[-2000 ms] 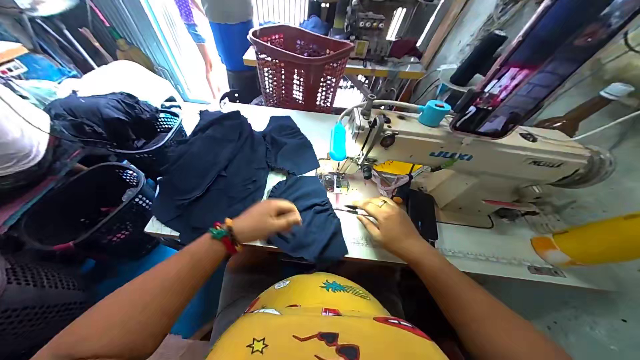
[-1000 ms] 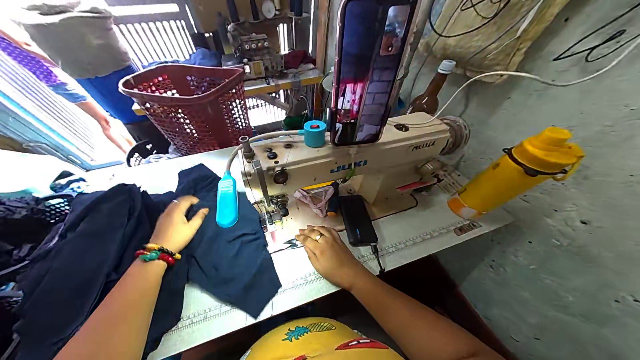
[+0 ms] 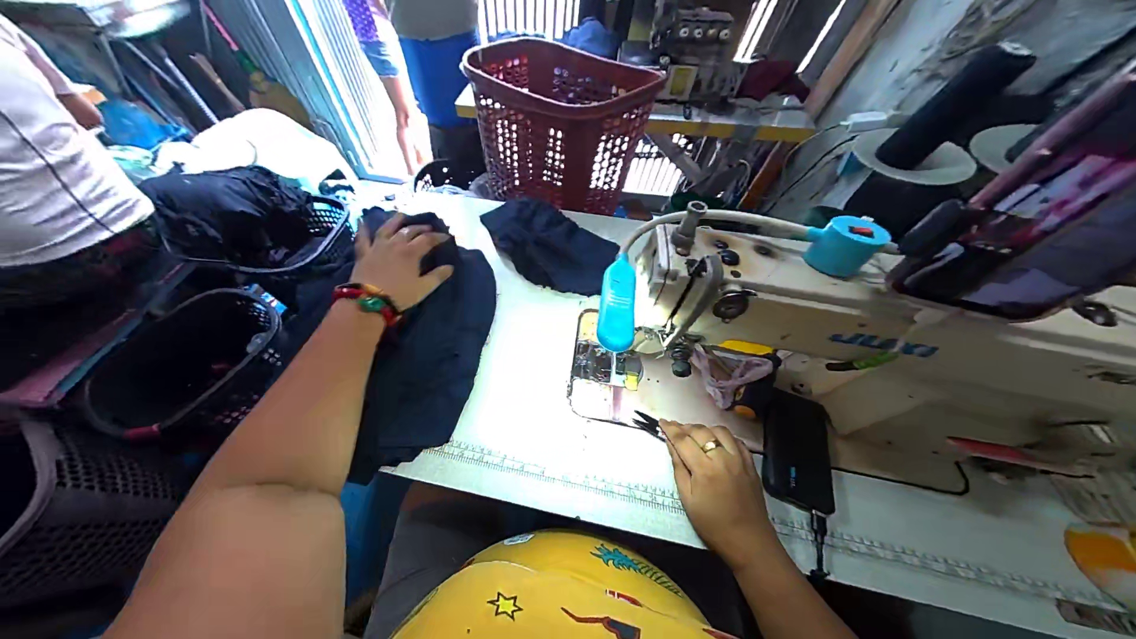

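Note:
My left hand (image 3: 401, 263) lies with spread fingers on a pile of dark navy fabric pieces (image 3: 426, 364) at the left of the sewing table. My right hand (image 3: 714, 470), a ring on one finger, rests on the table front and holds small black thread snips (image 3: 650, 426), tips pointing left toward the needle plate (image 3: 608, 368). Behind it stands a white Juki sewing machine (image 3: 799, 328) with a light-blue clip-on lamp (image 3: 617, 304) lit over the needle area. Another navy fabric piece (image 3: 552, 247) lies at the table's back, apart from the pile.
A maroon plastic basket (image 3: 559, 106) stands behind the table. Dark baskets (image 3: 186, 364), one filled with navy cloth (image 3: 240, 213), are at the left. A black power bank (image 3: 797, 451) with a cable lies right of my right hand. A person in a white shirt (image 3: 62, 151) is at far left.
My left hand has moved away from the needle area onto the fabric pile at the left. The fabric beside the needle plate has gone from there. My right hand stays by the plate with the snips.

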